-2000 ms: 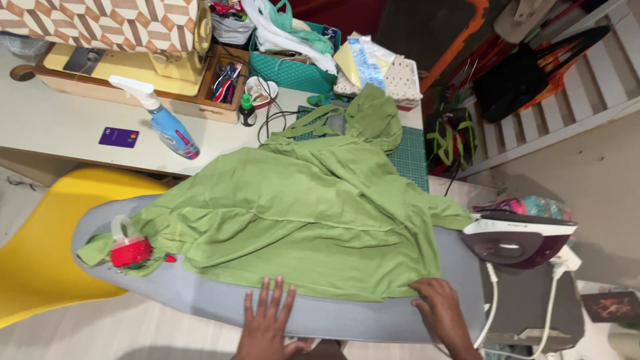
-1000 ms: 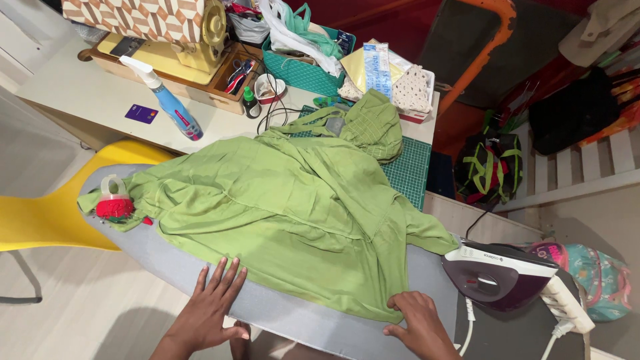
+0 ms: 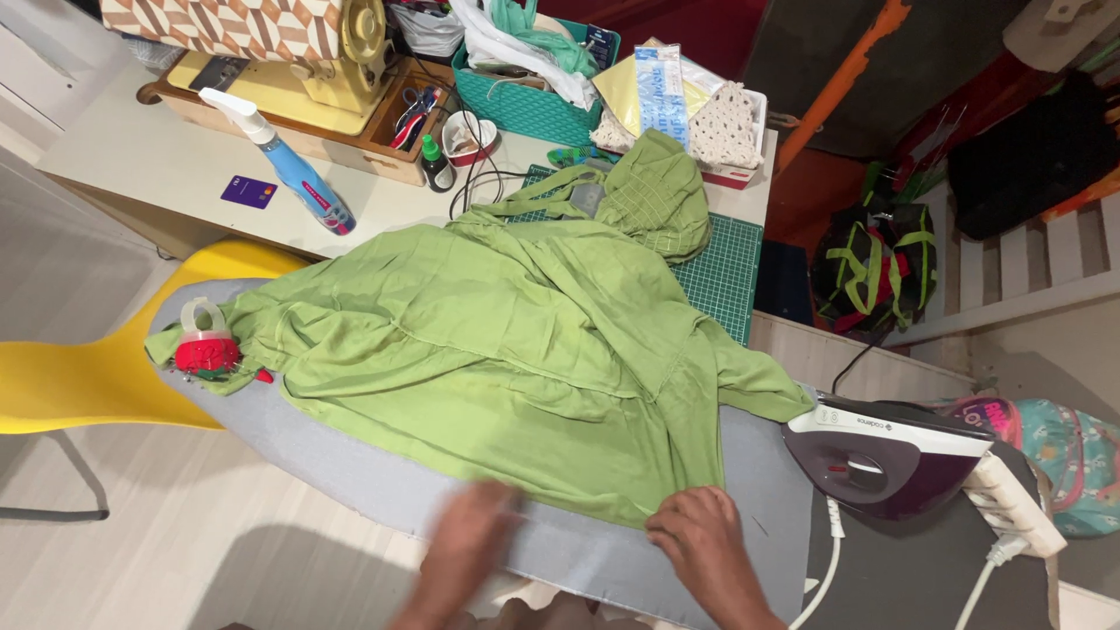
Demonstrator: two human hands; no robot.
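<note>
A green garment (image 3: 525, 350) lies spread and creased over a grey ironing board (image 3: 350, 459), its gathered upper end resting on the desk. My right hand (image 3: 700, 529) has its fingers closed on the garment's lower right corner. At the lower middle edge of the cloth is my left hand (image 3: 477, 529), blurred, so its grip cannot be told. A red pincushion (image 3: 207, 354) with a clear band sits on the garment at the board's left end. The purple and white iron (image 3: 888, 455) rests at the board's right end, near the tip of a green sleeve.
On the white desk (image 3: 367, 197) are a blue spray bottle (image 3: 306, 179), a purple card (image 3: 248, 192), a small dark bottle (image 3: 437, 164), a yellow sewing machine (image 3: 324, 83), a teal basket (image 3: 538, 109) and a green cutting mat (image 3: 722, 267). A yellow chair (image 3: 79, 381) stands left, partly under the board.
My right hand has gone from resting spread at the garment's corner to fingers bent on it. My left hand, spread flat on the cloth's edge before, has moved right, closer to my right hand.
</note>
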